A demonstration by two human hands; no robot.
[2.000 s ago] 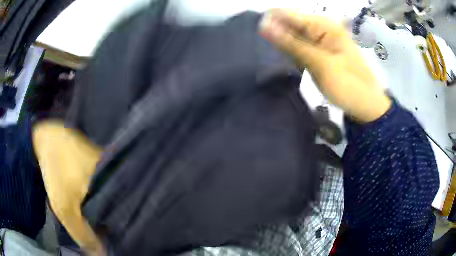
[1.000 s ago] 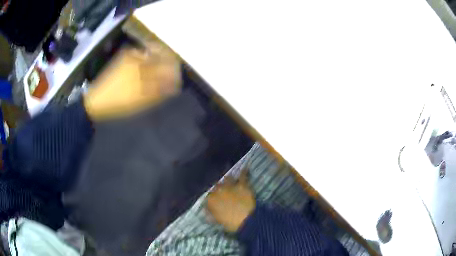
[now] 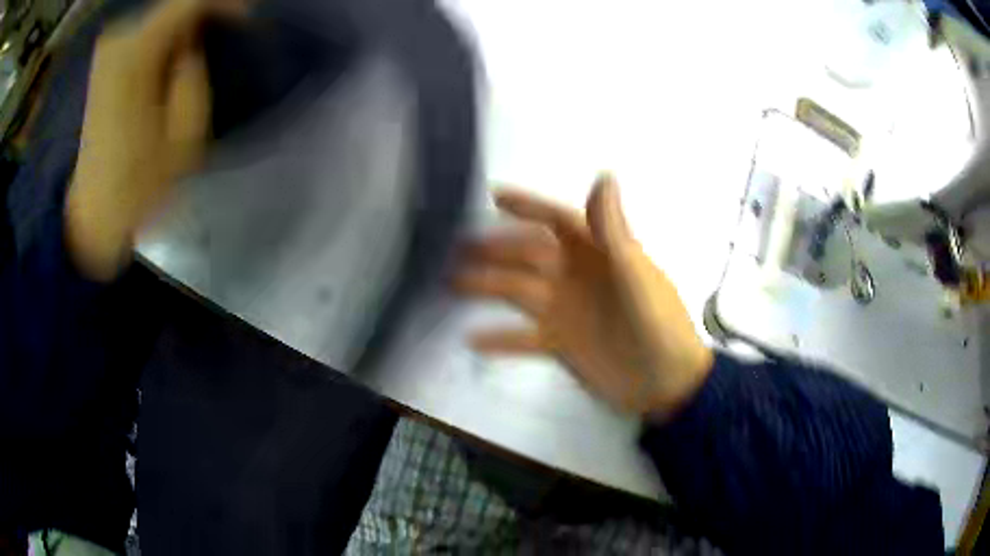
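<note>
A dark cloth panel (image 3: 443, 141), blurred by motion, hangs in a curved fold over the left part of the white table. My left hand (image 3: 147, 130) is at the upper left on the dark cloth, with its fingers bent around it; the fingertips are partly hidden and blurred. My right hand (image 3: 592, 299) is above the table right of the cloth, fingers spread, holding nothing. Its fingertips are close to the cloth's edge; I cannot tell if they touch it.
The sewing machine (image 3: 803, 223) with its metal parts stands at the right. The table's front edge (image 3: 489, 440) runs diagonally below my hands. More dark cloth (image 3: 250, 434) lies below the edge at the left, beside a checked apron (image 3: 434, 489).
The view has swung back over the table. My left hand and dark cloth have come up from below the edge onto the table's left side. My right hand has risen from the lap, fingers spread.
</note>
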